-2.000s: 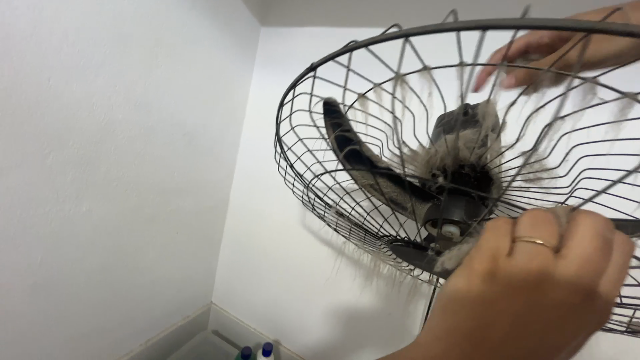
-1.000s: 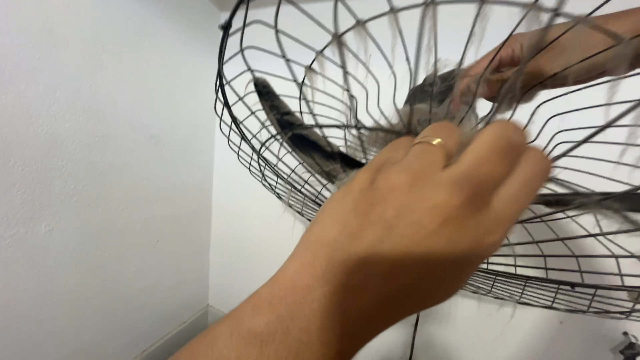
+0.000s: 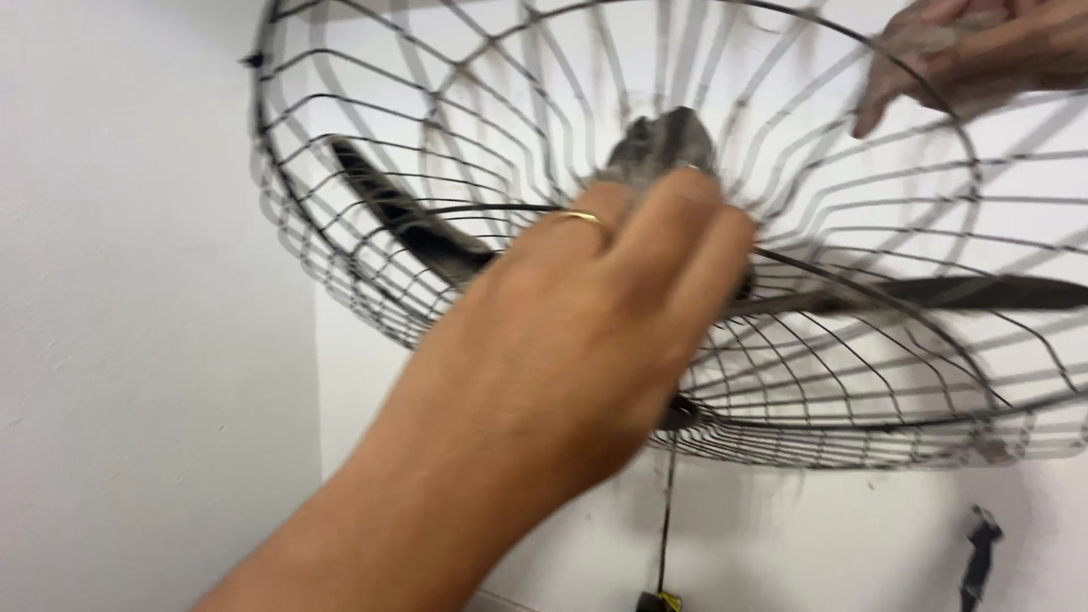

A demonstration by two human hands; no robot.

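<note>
A wall fan's wire guard [image 3: 858, 425] fills much of the view, with grey dust strands on its wires. Inside it are a dark fan blade [image 3: 399, 221] on the left and another blade [image 3: 977, 293] on the right. My left hand [image 3: 586, 297], with a ring, reaches in from the lower left; its bent fingers are at the fan's centre, just below the dusty grey motor housing [image 3: 663, 144]. Its fingertips are hidden, so a hold cannot be told. My right hand [image 3: 960, 64] is at the upper right, beside the guard, blurred, with greyish fluff on its fingers.
A white wall [image 3: 153, 297] stands close on the left, meeting the wall behind the fan. A thin cord [image 3: 668, 510] hangs below the guard to a black and yellow object [image 3: 659, 602]. A small dark object [image 3: 982, 552] is at the lower right.
My left hand has stayed near the fan's centre since a second ago. My right hand has moved away from beside the motor housing towards the upper right. The view has shifted.
</note>
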